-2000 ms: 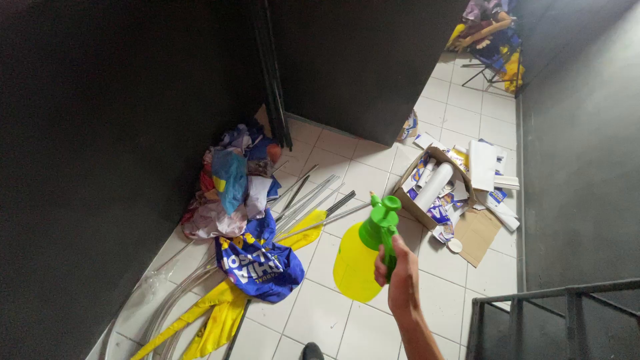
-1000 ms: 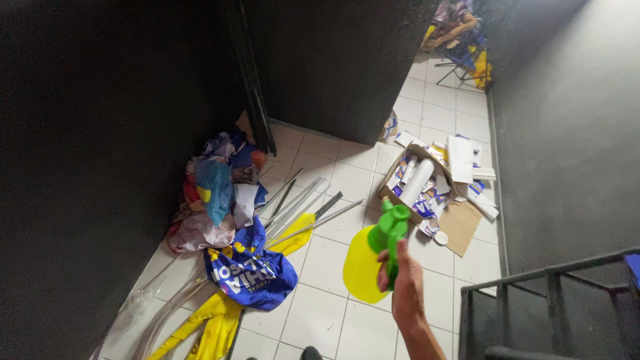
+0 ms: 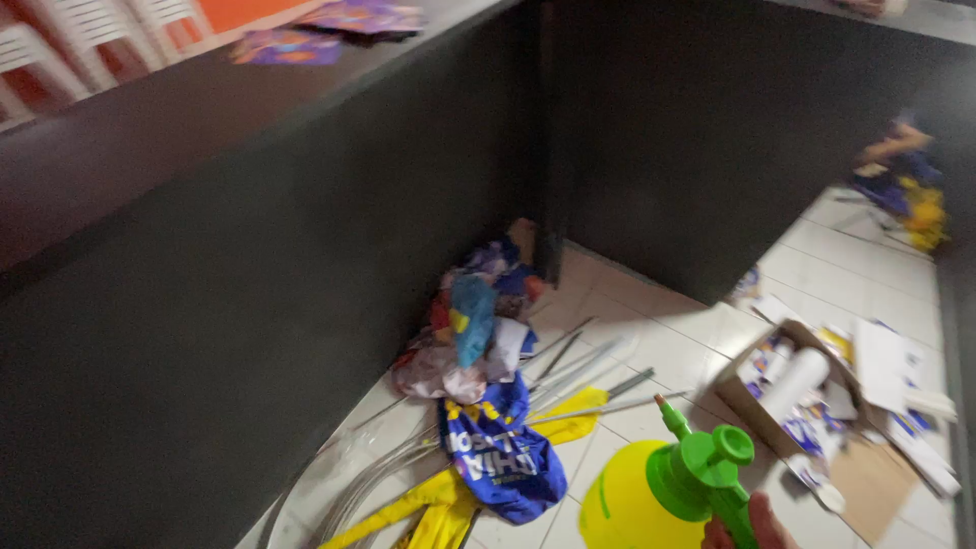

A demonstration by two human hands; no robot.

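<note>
My right hand grips the green handle of a pump spray bottle, whose yellow tank and green head show at the lower right. The brown nozzle tip points up and to the left. My left hand is out of the picture. Left of the bottle, on the white tiled floor, lies a blue cloth with lettering, with yellow fabric and thin rods around it. A heap of mixed fabrics rests behind it, against the dark wall.
An open cardboard box of papers and white rolls stands at the right, with flat cardboard beside it. Dark partitions border the floor. Purple packets lie on a ledge at the upper left, white chairs beyond. Another pile is at the far right.
The view has swung left and up, bringing the ledge and chairs into the picture; the metal railing at the lower right is out of it. The spray bottle is still in my right hand.
</note>
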